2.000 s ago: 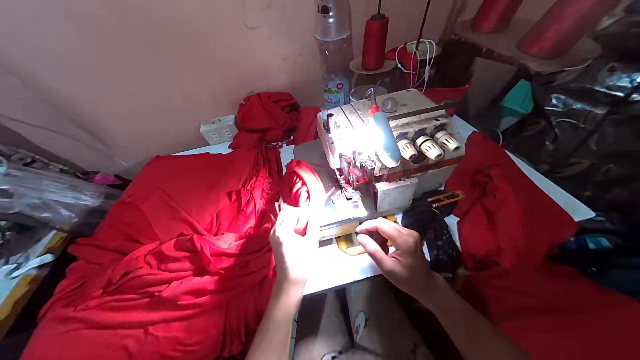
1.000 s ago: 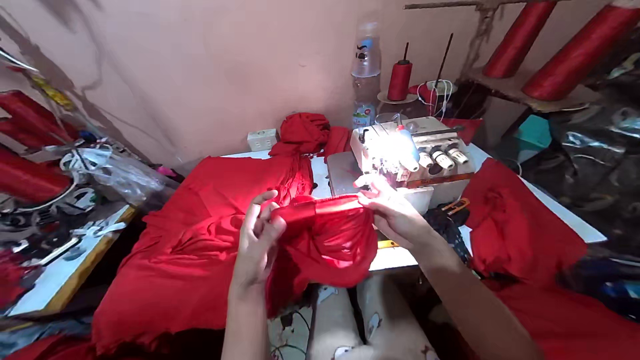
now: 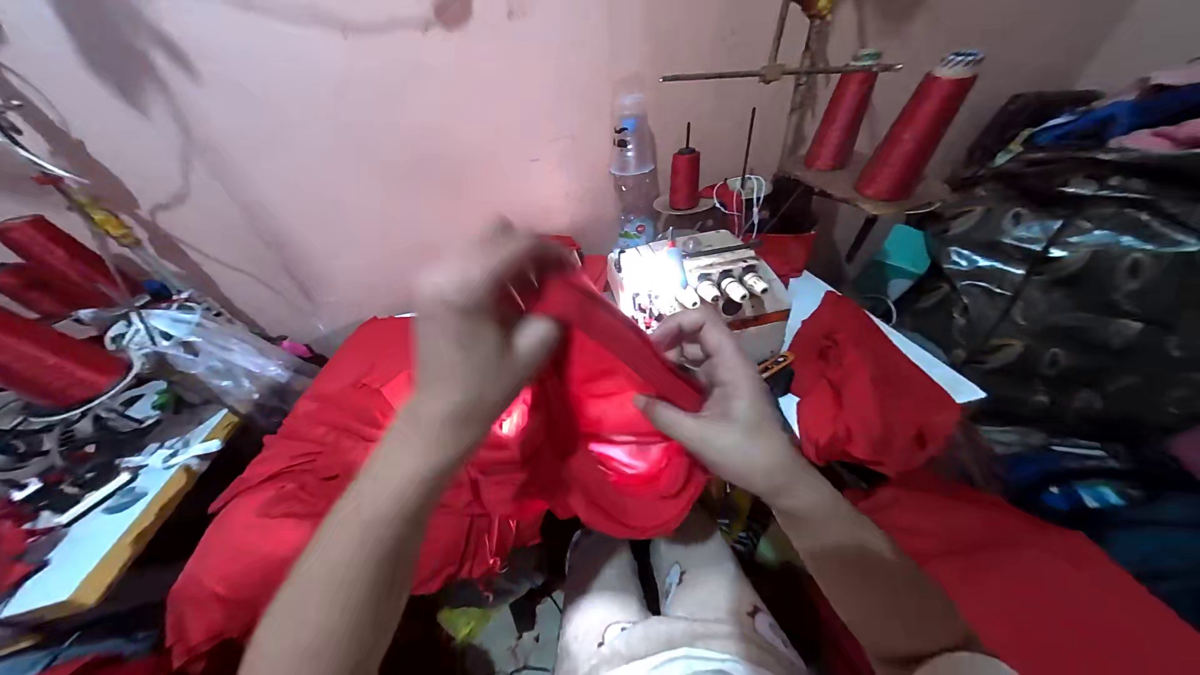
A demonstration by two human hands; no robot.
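Note:
Between my hands a red fabric piece (image 3: 619, 403) is stretched, its folded, seamed band running down from upper left to right. My left hand (image 3: 483, 328), blurred, grips the band's upper end. Its lower right end is pinched between the thumb and fingers of my right hand (image 3: 708, 398). Below hangs the rest of the piece, in a loose loop over my lap. Behind it stands a serger sewing machine (image 3: 769, 319), its lamp glare bright and its needle area partly hidden. A large heap of red fabric (image 3: 328, 450) lies to the left.
More red fabric (image 3: 862, 384) lies right of the machine. Red thread cones (image 3: 914, 131) stand on a rack behind, with a smaller red spool (image 3: 685, 178) near a plastic bottle (image 3: 635, 202). At far left, a second table (image 3: 103, 562) holds clutter below red cones (image 3: 56, 356).
Two seconds ago both hands were at the machine; one second ago they held the red piece nearly level. Now the left hand is raised and the band slants. The view has shifted.

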